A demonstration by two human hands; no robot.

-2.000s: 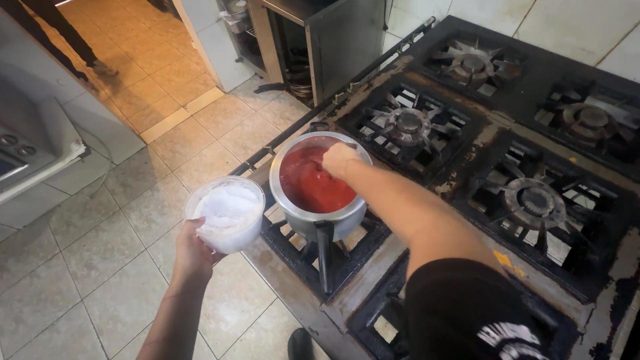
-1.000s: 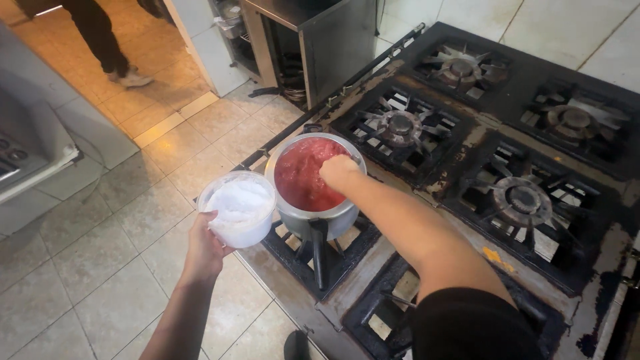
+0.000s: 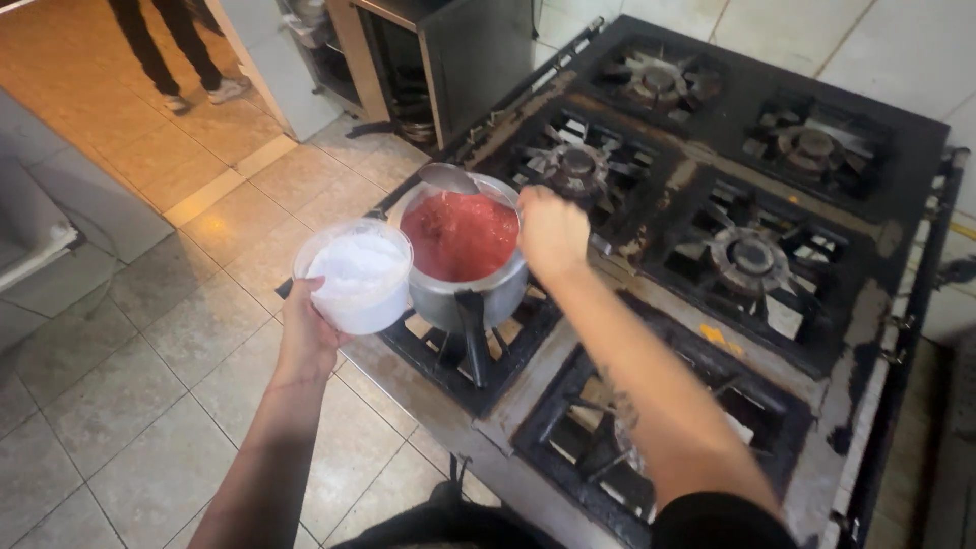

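My left hand (image 3: 309,320) grips a clear plastic tub (image 3: 366,309) of white powder, tilted a little beside the pot and just left of it. A metal pot (image 3: 435,293) with a long black handle (image 3: 474,335) stands on the front left burner, with red sauce (image 3: 461,236) inside. My right hand (image 3: 553,229) is at the pot's right rim, closed on the handle end of a metal spoon (image 3: 448,178). The spoon's bowl is raised over the pot's far rim; whether it holds anything cannot be told.
The black gas stove (image 3: 686,152) has several burners with iron grates around the pot. Behind it stands a metal cabinet (image 3: 480,69). A person's legs (image 3: 175,46) are in the doorway at the upper left. A white-edged appliance (image 3: 38,255) is at the far left.
My right hand was over the sauce inside the pot; it has moved up to the right rim, and the spoon now shows above the pot. The person in the doorway has moved.
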